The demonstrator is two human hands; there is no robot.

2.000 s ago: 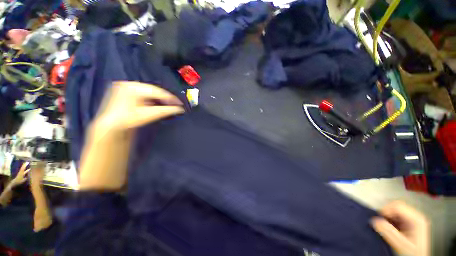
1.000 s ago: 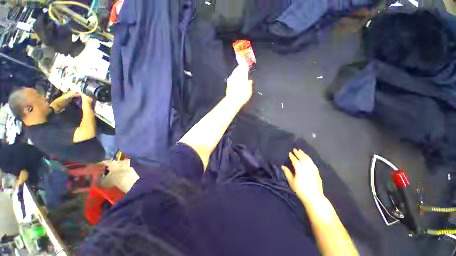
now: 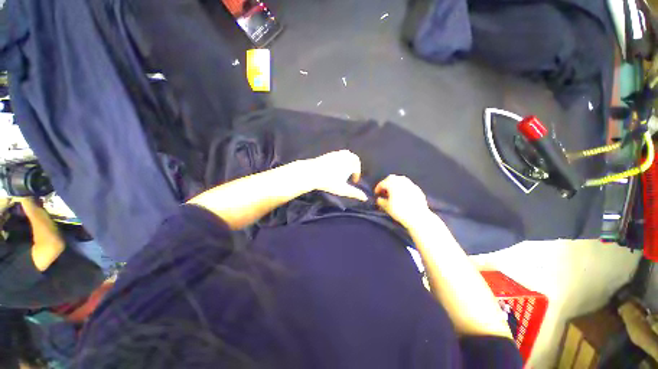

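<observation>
A dark navy garment lies across the dark grey table cover in front of me, bunched near my body. My left hand and my right hand are close together at the garment's near edge, with thumbs and fingertips pinching the cloth. The exact hold is partly hidden by the fingers. The steam iron, with a pale rim and red part, rests on the table to the right of the garment. Its yellow hose runs to the right edge.
A smartphone and a yellow-and-white card lie beyond the garment. Navy garments hang at the left and lie at the far right. A red crate stands below the table at right. A person's arm shows at left.
My left hand has drawn back from beside the phone to the near edge of the garment. My right hand has come next to it. The view has shifted.
</observation>
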